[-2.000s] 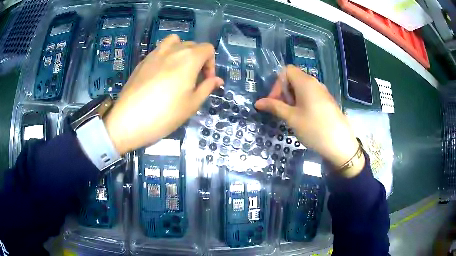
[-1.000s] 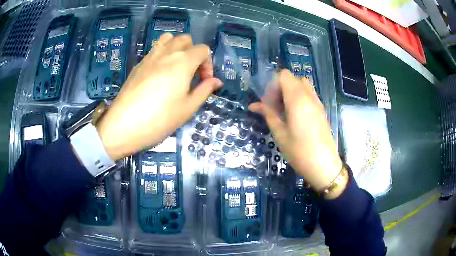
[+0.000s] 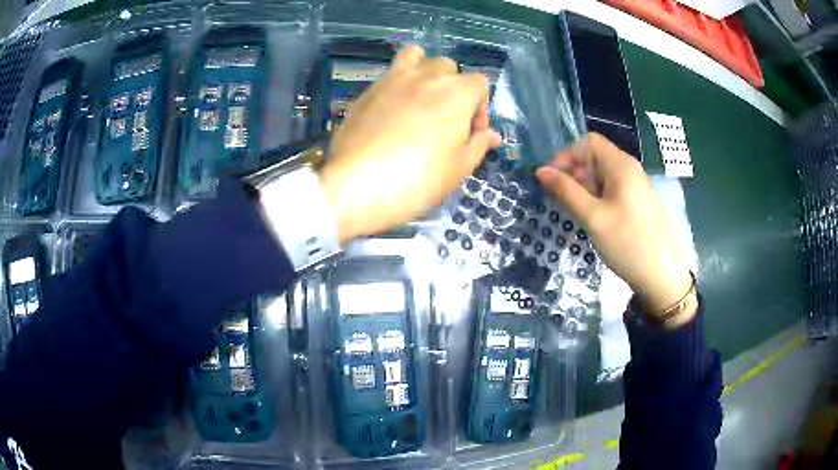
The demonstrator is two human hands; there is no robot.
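A limp clear carrier film [image 3: 524,229] with rows of small black rounds hangs over the right part of the clear blister tray [image 3: 299,367]. My left hand [image 3: 413,138] pinches its upper left edge between thumb and fingers. My right hand [image 3: 611,197] pinches its upper right edge. The film shines, and a clear strip rises between the hands. Teal phone housings lie in the tray pockets, one at bottom centre [image 3: 379,367]. My left hand and sleeve hide parts of several housings.
A black smartphone [image 3: 602,87] lies right of the tray, with a white dotted card [image 3: 671,144] beside it. A whitish clear sheet [image 3: 614,335] lies partly behind my right hand. A red-orange bin [image 3: 703,37] is at the far edge. Ribbed clear trays [image 3: 818,220] stand at far right.
The view has shifted, so the tray sits further left. Both hands and the film are now over the tray's right columns. Both hands still pinch the film.
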